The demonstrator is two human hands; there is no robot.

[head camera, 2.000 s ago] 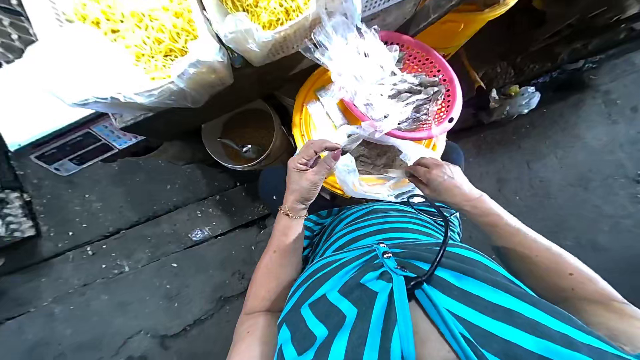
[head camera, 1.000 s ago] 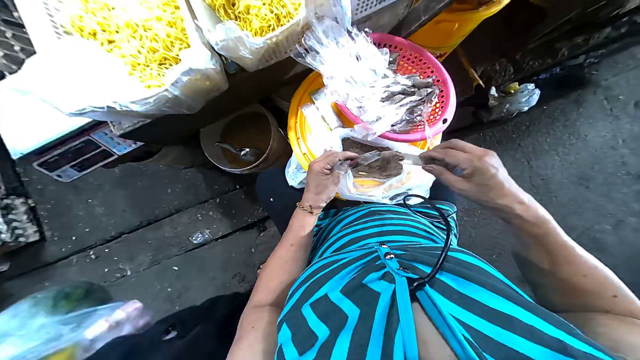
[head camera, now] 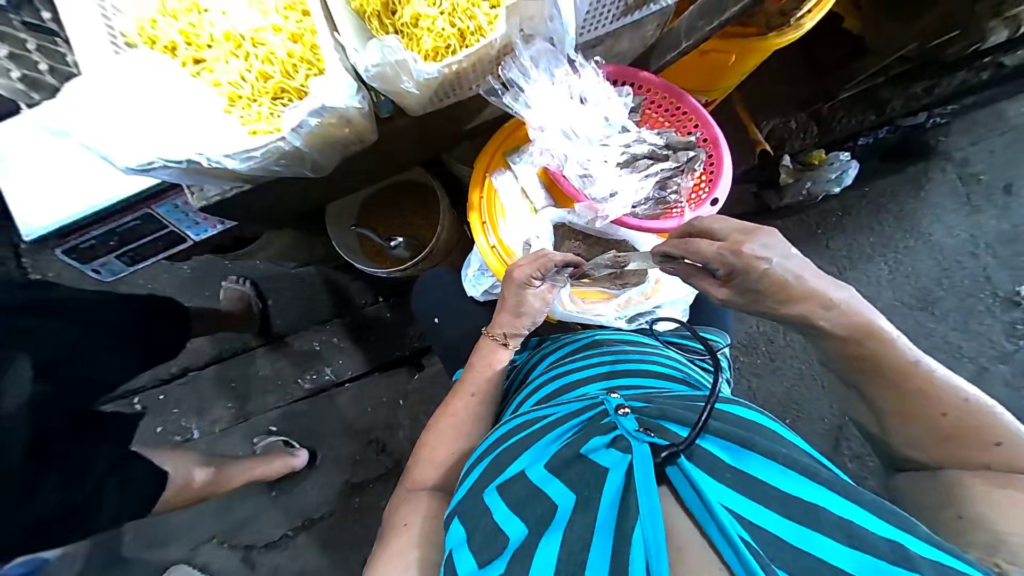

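Between my hands a small clear plastic bag [head camera: 616,262] is stretched, with a bit of dark stuff inside. My left hand [head camera: 534,290] pinches one end and my right hand [head camera: 732,268] the other. Below it, a white plastic bag [head camera: 668,296] lies open around a brown, crumbly mass [head camera: 588,242], on a yellow tub [head camera: 486,210] in front of my lap. A pink perforated basket [head camera: 716,156] rests at the tub's far right, holding small filled bags [head camera: 660,172] and a heap of clear plastic bags [head camera: 572,120].
Two plastic-lined crates of yellow noodles [head camera: 264,68] [head camera: 432,28] stand beyond. A digital scale [head camera: 132,240] is at the left, near a bucket [head camera: 384,268] with a metal ladle [head camera: 392,242]. A person's sandalled foot [head camera: 280,458] is at lower left. Another yellow tub [head camera: 720,60] stands at the upper right.
A person's legs now stand at the left, where a blurred bag and dark cloth showed one second ago. Since two seconds ago, my hands have moved from the white bag's edges to the small clear bag.
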